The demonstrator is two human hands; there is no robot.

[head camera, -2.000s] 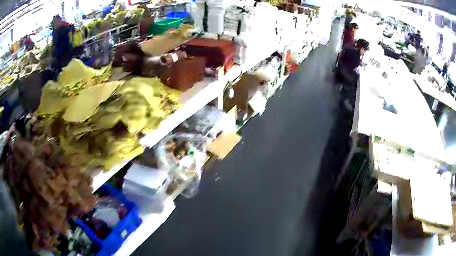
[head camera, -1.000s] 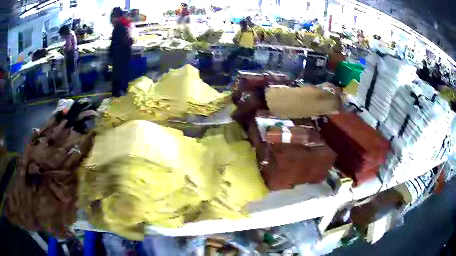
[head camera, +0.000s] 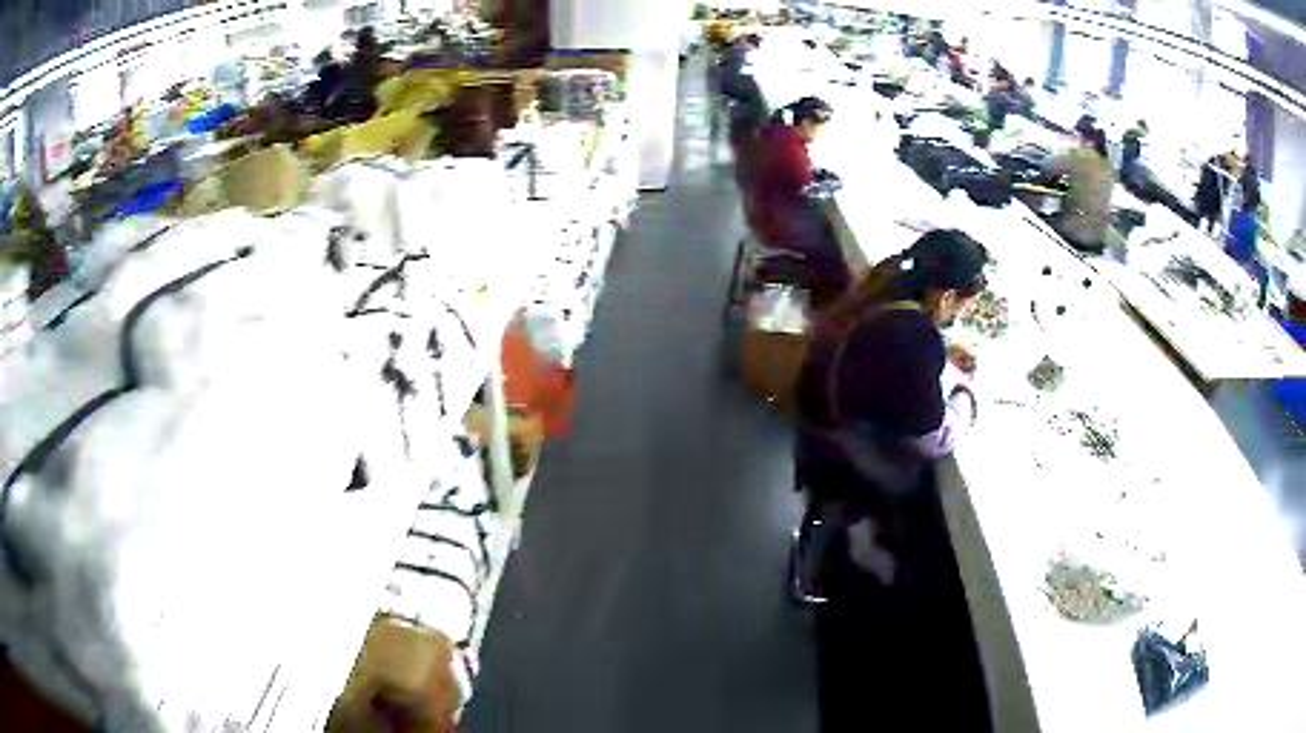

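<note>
Neither of my hands is in the picture. Nearest in front of me on the left are large white wrapped bundles (head camera: 244, 473) with dark straps around them, piled high and strongly overexposed. On the right is a long white worktable (head camera: 988, 602). Small heaps of parts (head camera: 1091, 590) and a dark plastic bag (head camera: 1170, 664) lie on its near part.
A grey floor aisle (head camera: 616, 473) runs between. A person in dark clothes (head camera: 888, 372) sits at the worktable, another in red (head camera: 785, 186) beyond. A brown carton (head camera: 775, 361) stands by the seats. An orange-red item (head camera: 536, 387) and brown box (head camera: 398, 670) are at left.
The view has swung from the yellow and brown stacks to the white bundles and the aisle. The seated people and the right worktable are now much nearer than two seconds ago.
</note>
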